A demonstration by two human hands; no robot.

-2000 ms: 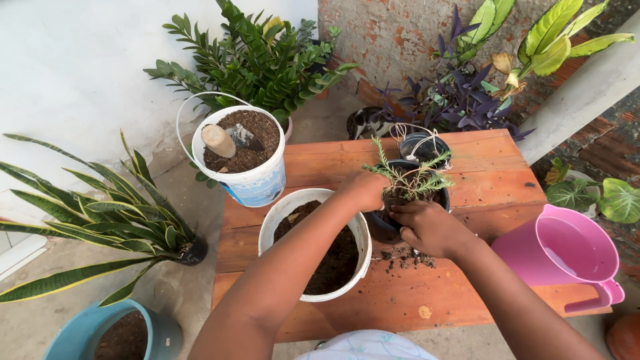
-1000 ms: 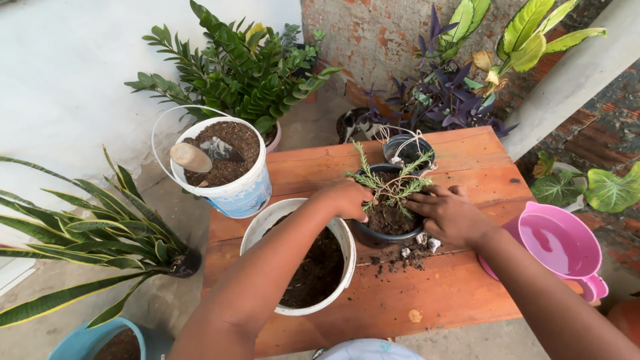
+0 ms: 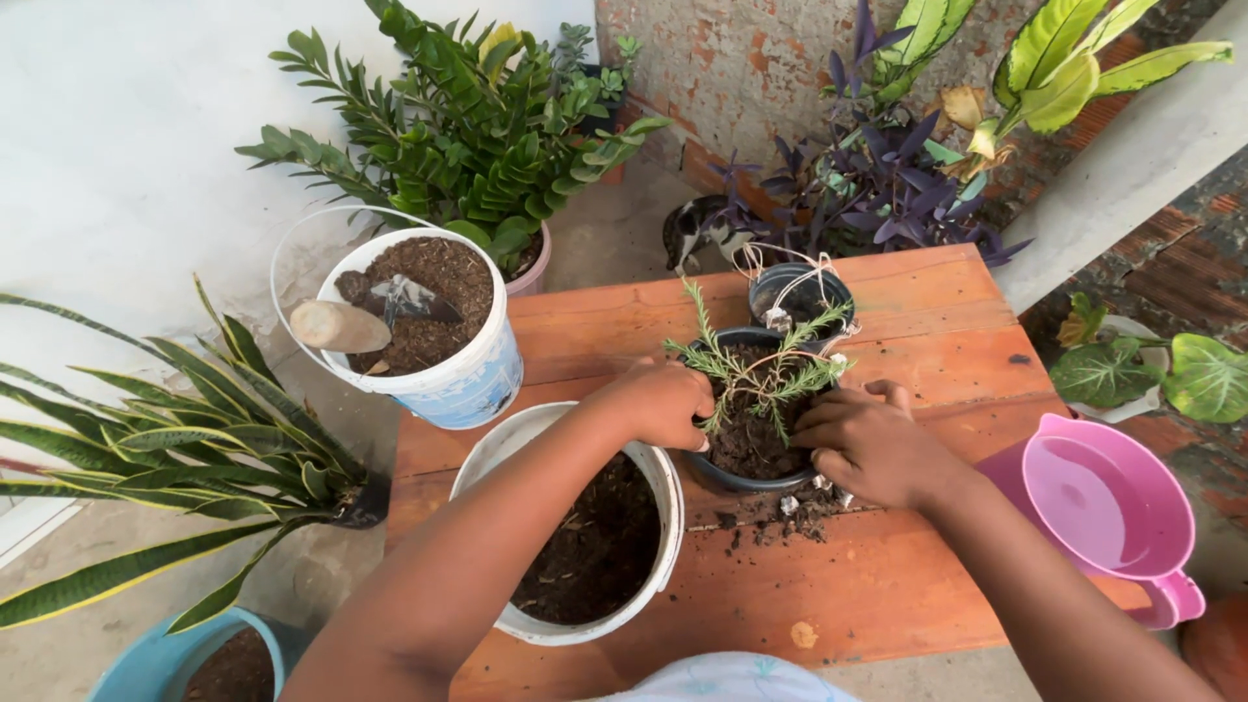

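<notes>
A black plastic pot (image 3: 746, 478) with dark soil stands on the wooden table, and a small needle-leaved plant (image 3: 770, 375) grows in it. My left hand (image 3: 663, 402) is at the pot's left rim, fingers bent down by the soil. At the right rim, my right hand (image 3: 863, 439) reaches its fingertips in over the soil. Whether either hand grips the rim is hidden. Behind the pot is a smaller black pot (image 3: 801, 292) with string hangers. A white bucket of soil (image 3: 673, 531) is partly behind my left forearm. Spilled soil (image 3: 790, 522) and white bits lie before the pot.
A white-and-blue bucket (image 3: 458, 375) of soil holds a trowel (image 3: 341, 327) at the table's back left. A pink pitcher (image 3: 1111, 497) with liquid stands at the right. A snake plant (image 3: 234, 448), a blue pot (image 3: 166, 663) and leafy plants surround the table. A black-and-white cat (image 3: 704, 229) is behind it.
Two seconds ago both hands were close together at the plant's base; now they are apart at opposite sides of the pot. The plant's stems are spread more openly over the soil.
</notes>
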